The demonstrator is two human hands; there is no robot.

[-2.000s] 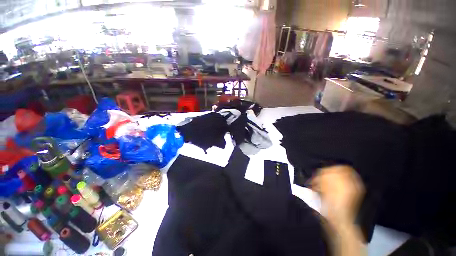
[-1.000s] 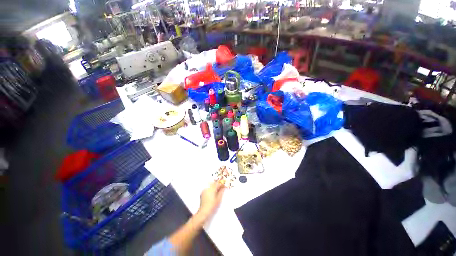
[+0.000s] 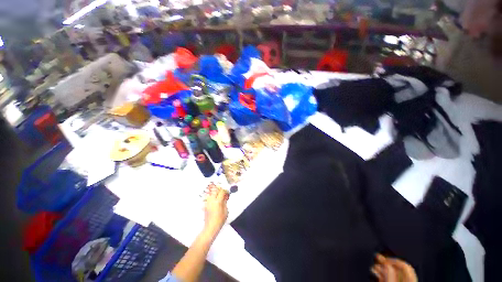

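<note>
My left hand (image 3: 216, 209) is at the small loose buttons or fittings (image 3: 209, 190) on the white table; its fingertips are down among them, and I cannot tell whether they hold one. The small dark disc (image 3: 234, 189) lies just right of the fingertips. My right hand (image 3: 394, 269) is at the bottom edge, partly cut off, over the black garment (image 3: 325, 204); its fingers are curled and blurred, and I cannot tell whether it holds anything. A black sleeve end with gold buttons (image 3: 449, 199) lies at the right.
Thread cones (image 3: 204, 164) stand behind the open tray of gold buttons (image 3: 233, 171). Plastic bags (image 3: 299, 104) lie behind. A yellow-rimmed dish (image 3: 130, 145) and pen (image 3: 167, 166) are left. Blue crates (image 3: 132, 253) stand beside the table. Black and grey cloth (image 3: 429, 121) lies at the far edge.
The view has turned left, then partly back right. My left hand came into view and stays at the loose pieces. My right hand now shows at the bottom edge.
</note>
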